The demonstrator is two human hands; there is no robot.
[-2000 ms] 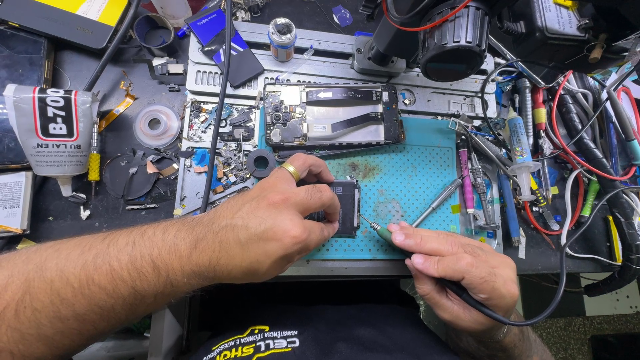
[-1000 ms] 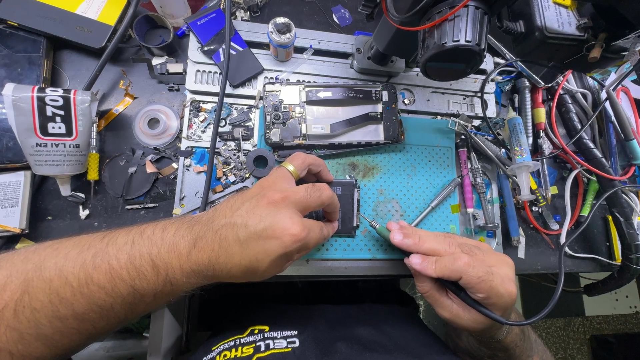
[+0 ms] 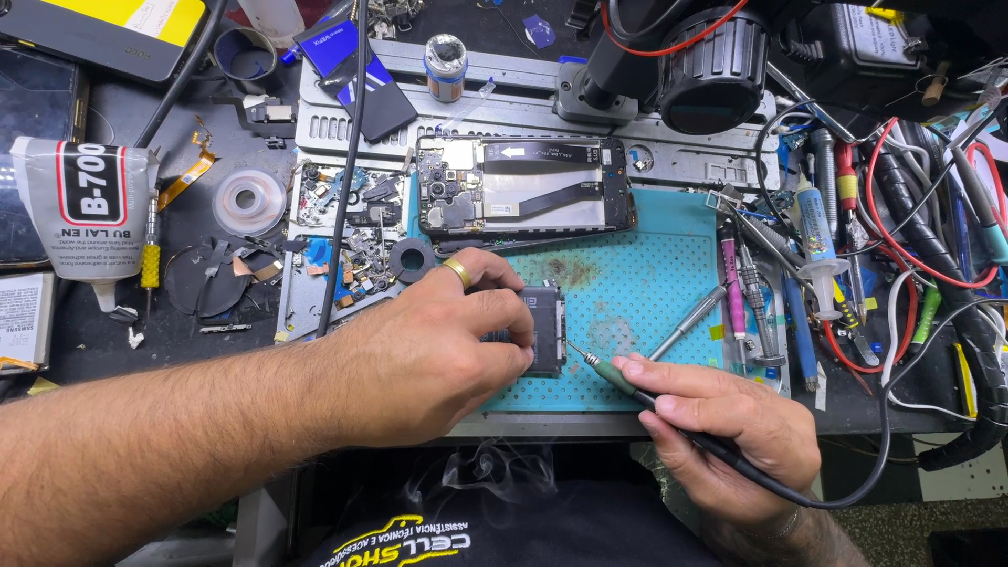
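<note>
My left hand (image 3: 465,339) grips a flat black phone battery (image 3: 547,331) on the perforated turquoise mat (image 3: 669,236); its fingers cover the battery's left part. Between the fingers of my right hand (image 3: 724,425) is a soldering iron (image 3: 610,372) with a green grip and black cable. Its fine tip points at the battery's right edge, where a narrow strip runs; whether they touch I cannot tell. Above the battery lies an opened phone (image 3: 524,187), its board and two black flex cables exposed. A metal-handled tool (image 3: 687,321) rests on the mat behind the iron.
Small phone parts (image 3: 354,228) and a black ring (image 3: 412,260) lie left of the mat. A glue tube (image 3: 83,209) stands out at far left. Behind the phone are a small jar (image 3: 446,67) and a microscope stand (image 3: 602,87). Screwdrivers, a syringe (image 3: 819,236) and cables crowd the right side.
Wisps of smoke now show below the mat's front edge. The iron's tip sits slightly farther from the battery's edge than before, while my left hand stays on the battery.
</note>
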